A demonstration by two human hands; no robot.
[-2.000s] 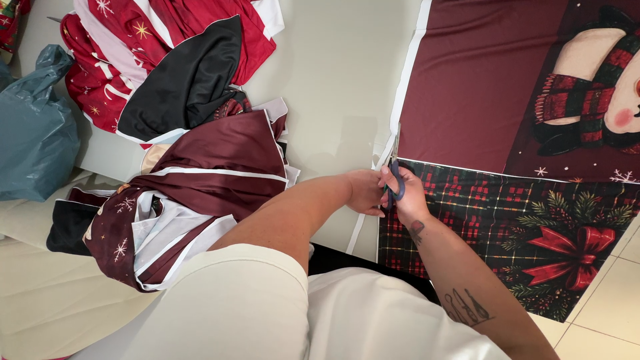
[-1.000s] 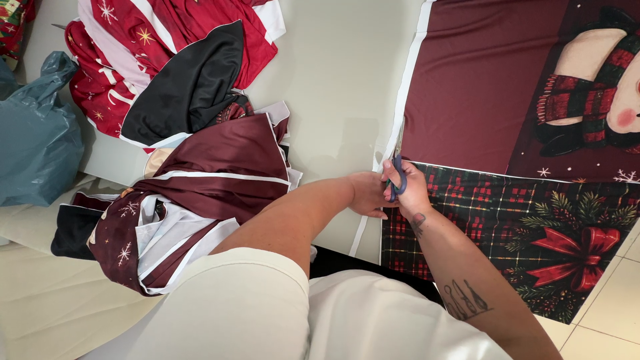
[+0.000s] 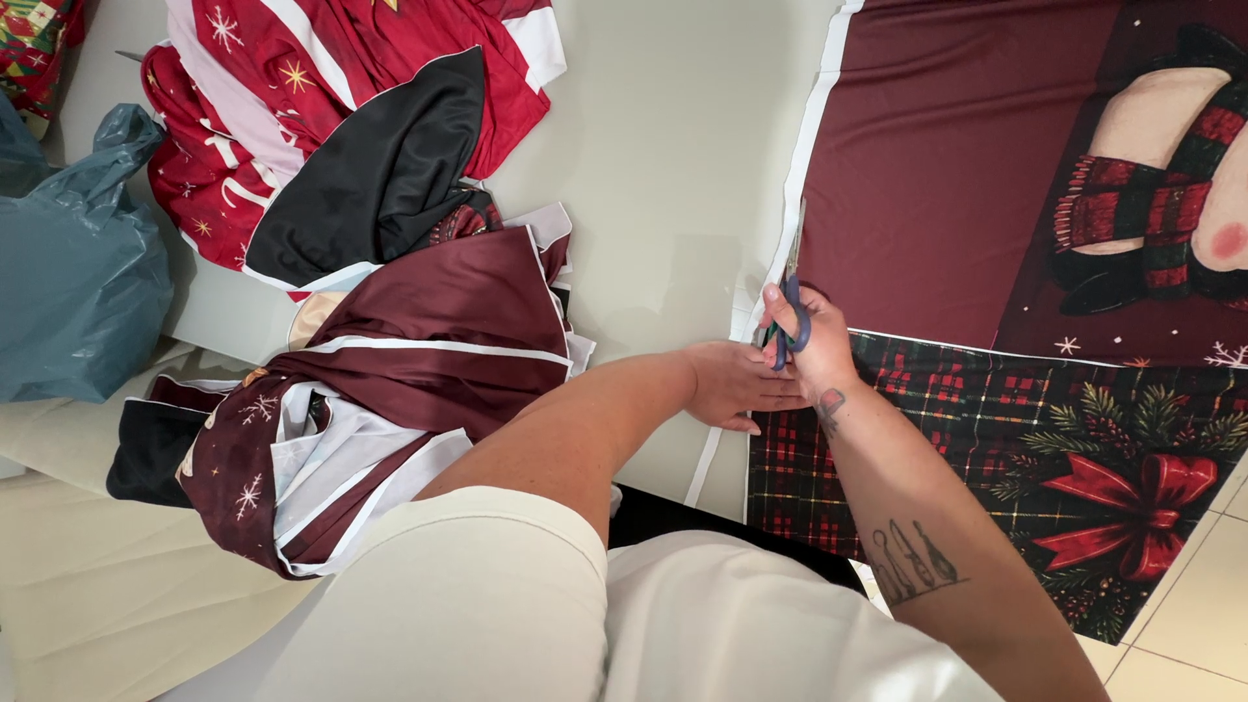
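Observation:
Scissors with blue-purple handles [image 3: 801, 322] are in my right hand [image 3: 824, 341], the thumb near the handle loops. The blades point away from me along the white edge strip [image 3: 812, 127] of a printed burgundy fabric panel [image 3: 916, 185]. Against my right hand, my left hand [image 3: 741, 382] lies palm down with its fingers stretched over the fabric's edge. What lies under those fingers is hidden. Below the burgundy part is a dark plaid section with a red bow [image 3: 1155, 517]. A narrow white strip end [image 3: 704, 468] shows below my left hand.
Red snowflake-print fabric [image 3: 517, 97], black fabric [image 3: 390, 166] and crumpled burgundy fabric with white edges [image 3: 458, 312] lie on the pale table [image 3: 673, 127] at left. A blue-grey plastic bag [image 3: 78, 283] stands at the far left. A metal tip [image 3: 129, 55] pokes out beside the red fabric.
The scissors in my right hand have moved slightly away from me along the white edge, and more of the blades shows. My left hand has stayed close beside my right.

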